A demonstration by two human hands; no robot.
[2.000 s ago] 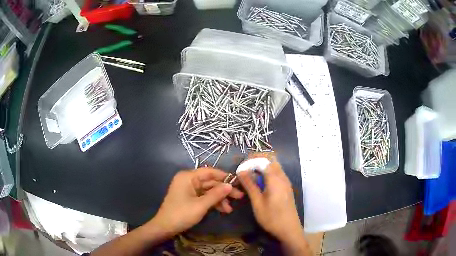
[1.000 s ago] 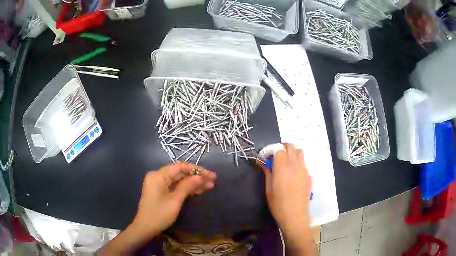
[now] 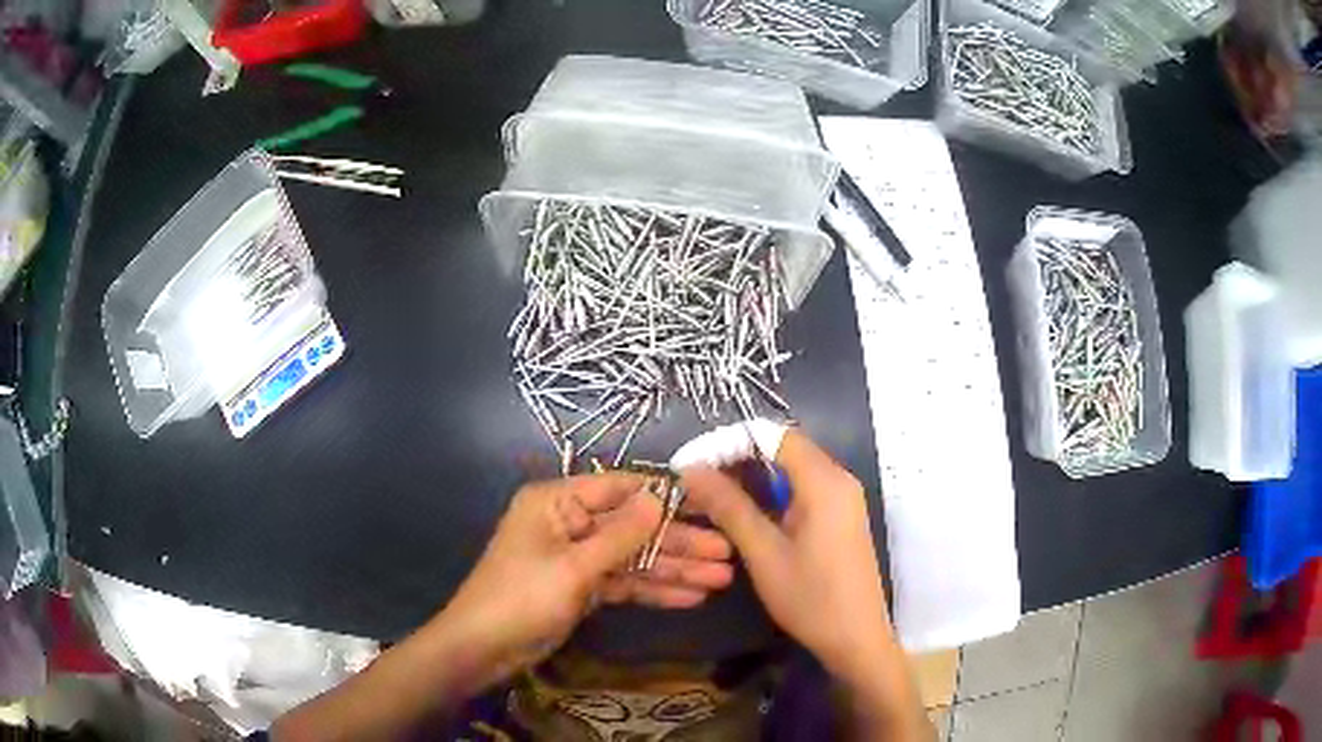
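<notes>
My left hand [image 3: 602, 544] holds a few slim metal rods [image 3: 658, 529] between thumb and fingers, palm up. My right hand [image 3: 790, 529] touches or nearly touches the rod ends, with a white wrap [image 3: 729, 442] on one finger. A blue-handled tool [image 3: 780, 489] shows partly in my right palm; its tip is hidden. Above the hands, a clear tub [image 3: 660, 131] lies on its side, with a heap of rods [image 3: 653, 297] spilling out onto the black bench top.
At left, a clear tub [image 3: 138, 312] leans on a digital scale [image 3: 286, 380]. Green-handled pliers [image 3: 322, 125] and pale tweezers [image 3: 341, 176] lie above. Right of centre are a paper list [image 3: 942, 435] and pens [image 3: 870, 218]. Rod tubs [image 3: 1032, 348] and a white box [image 3: 1240, 377] stand at right.
My hands were apart one second ago; now they are together below the heap. Rods now point down from my left fingers. The camera view has shifted.
</notes>
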